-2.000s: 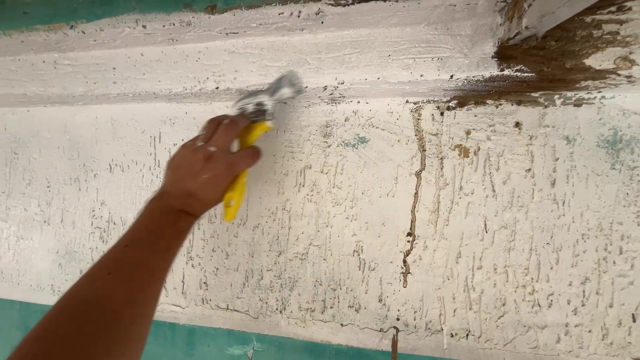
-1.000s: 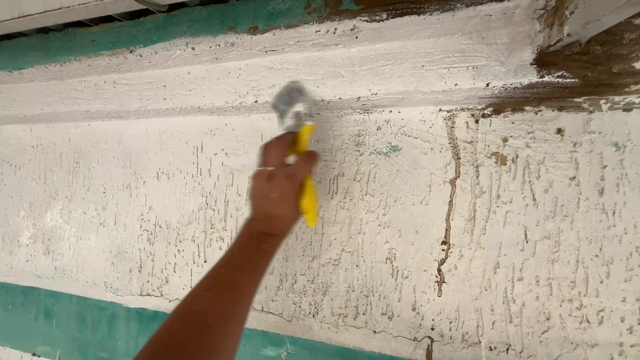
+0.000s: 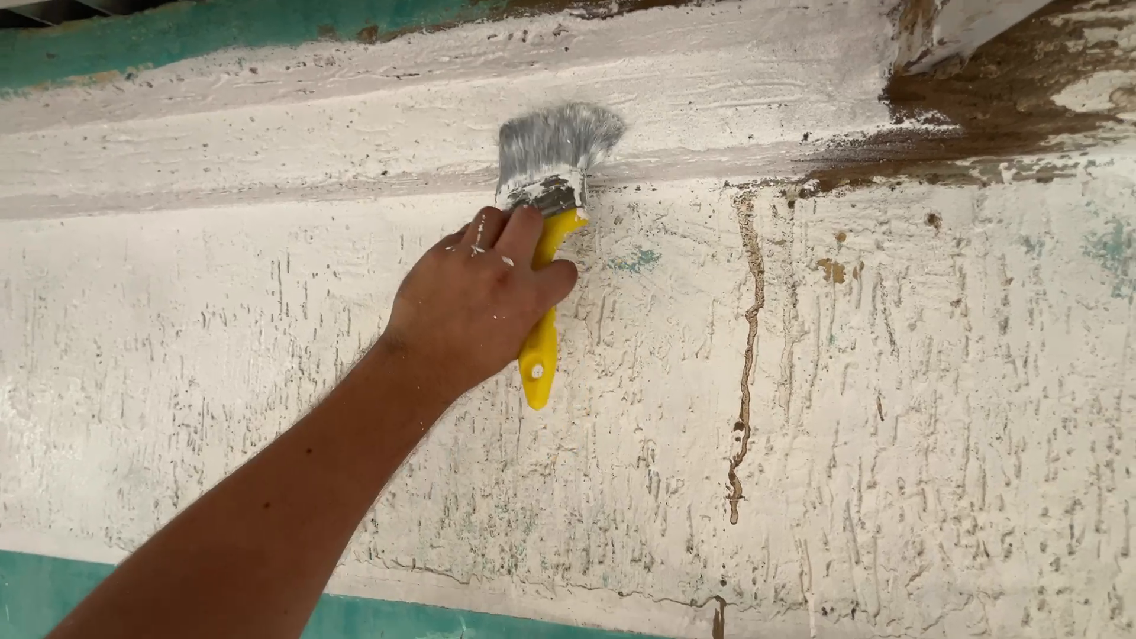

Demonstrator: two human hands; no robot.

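Note:
My left hand (image 3: pixel 479 302), flecked with white paint on its knuckles, reaches in from the lower left with the back of the hand showing. It grips a flat paintbrush with a yellow plastic handle (image 3: pixel 540 355). The handle's end points down, and a paint-smeared metal ferrule (image 3: pixel 546 193) sits above my fingers. Grey bristles (image 3: pixel 561 138), whitened in places, splay up and to the right against the white-painted moulding (image 3: pixel 355 120). Below the moulding lies the rough, off-white textured wall (image 3: pixel 639 408). My right hand is out of view.
A brown crack (image 3: pixel 750 319) runs down the wall right of the brush. Bare brown patches (image 3: pixel 994 115) lie beside a white slanting piece (image 3: pixel 976 31) at the upper right. Green painted bands border the wall above (image 3: pixel 213 40) and below (image 3: pixel 426 619).
Against the wall, my left hand and the brush have moved right, nearer the brown crack. The bristles leaned left a second ago and now splay right.

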